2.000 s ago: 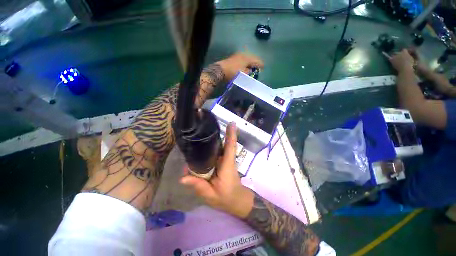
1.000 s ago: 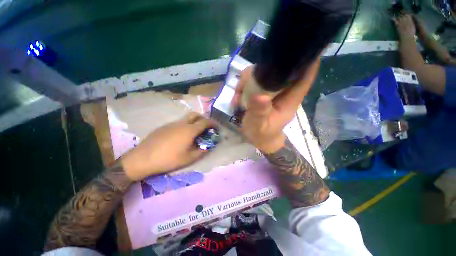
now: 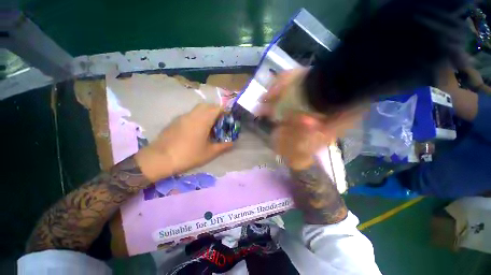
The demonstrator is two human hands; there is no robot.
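Observation:
My left hand (image 3: 186,139) holds a small round unit (image 3: 226,129), black outside with blue-silver parts showing, over the torn grey part of the pink cardboard sheet (image 3: 253,191). My right hand (image 3: 301,131) is blurred and grips the electric screwdriver (image 3: 377,59), whose large dark body fills the upper right. Its tan nose is at my fingers, and a blurred dark tip points left towards the unit. I cannot tell whether it touches the unit. The screw feeder (image 3: 280,59) stands just behind, partly hidden by my right hand and the driver.
A pale metal rail (image 3: 177,57) runs along the green conveyor belt (image 3: 161,24). At right are a clear plastic bag (image 3: 392,126), a second blue-white feeder (image 3: 435,115) and another person's arm (image 3: 464,99). A cardboard box (image 3: 474,223) is at lower right.
My left hand came back from the belt and now holds the unit over the cardboard, slightly higher than a second ago. The driver moved right, and its tip side is now nearer the unit.

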